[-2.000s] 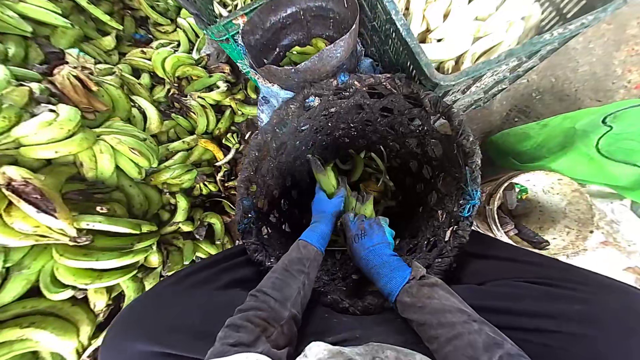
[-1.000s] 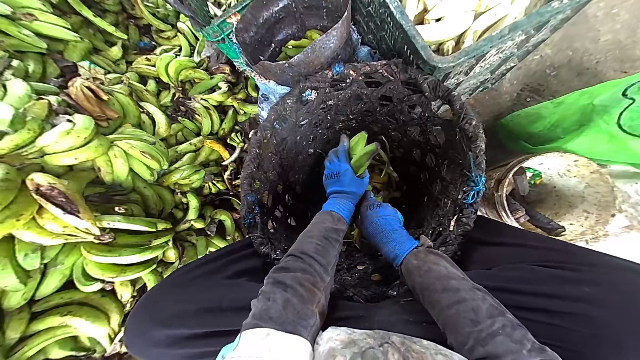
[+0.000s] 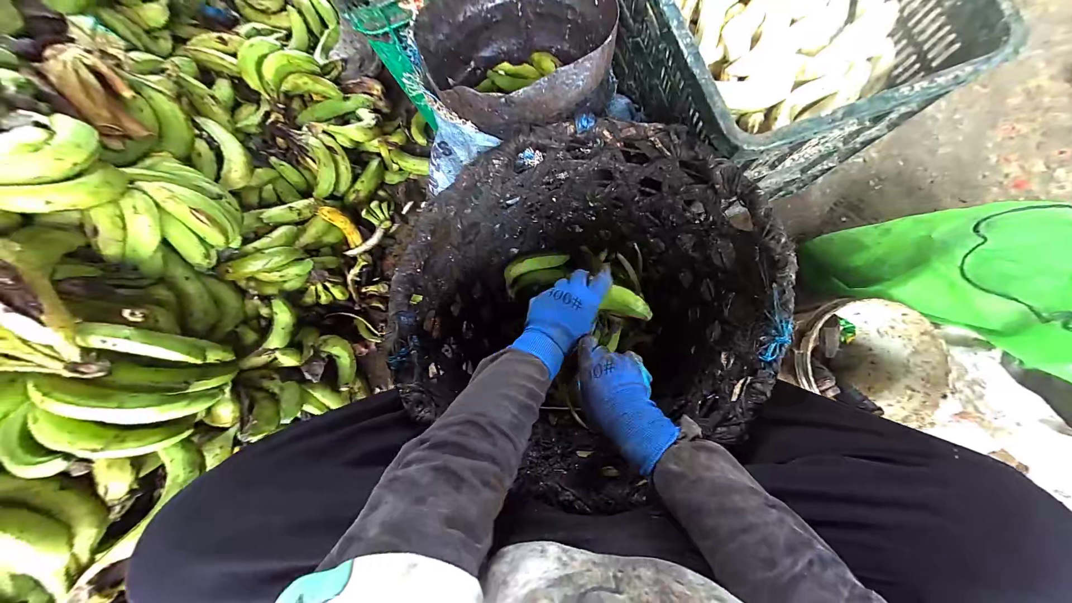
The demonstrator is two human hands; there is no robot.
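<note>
My left hand (image 3: 569, 310), in a blue work glove, is closed around a cluster of green bananas (image 3: 626, 303) inside a dark, dirty woven basket (image 3: 766, 251) between my knees. Fruit of this cluster shows to the right of the fingers. More green bananas (image 3: 536, 266) show just beyond them; whether they belong to the same cluster is unclear. Just below and to the right is my right hand (image 3: 621, 402), gloved alike, with its fingers curled near the underside of the cluster. What it grips, if anything, is hidden. Peel-like scraps lie deeper in the basket.
Green banana bunches (image 3: 134, 402) are heaped at the left. Beyond the basket stand a round metal container (image 3: 536, 105) holding a few green bananas and a green plastic crate (image 3: 837, 126) of pale peeled fruit. A green sheet (image 3: 946, 260) and a dirty bucket (image 3: 896, 356) are at the right.
Two seconds ago my left hand was lower and farther left in the basket. The bananas, which pointed up past its fingers a second ago, now show to the right of them.
</note>
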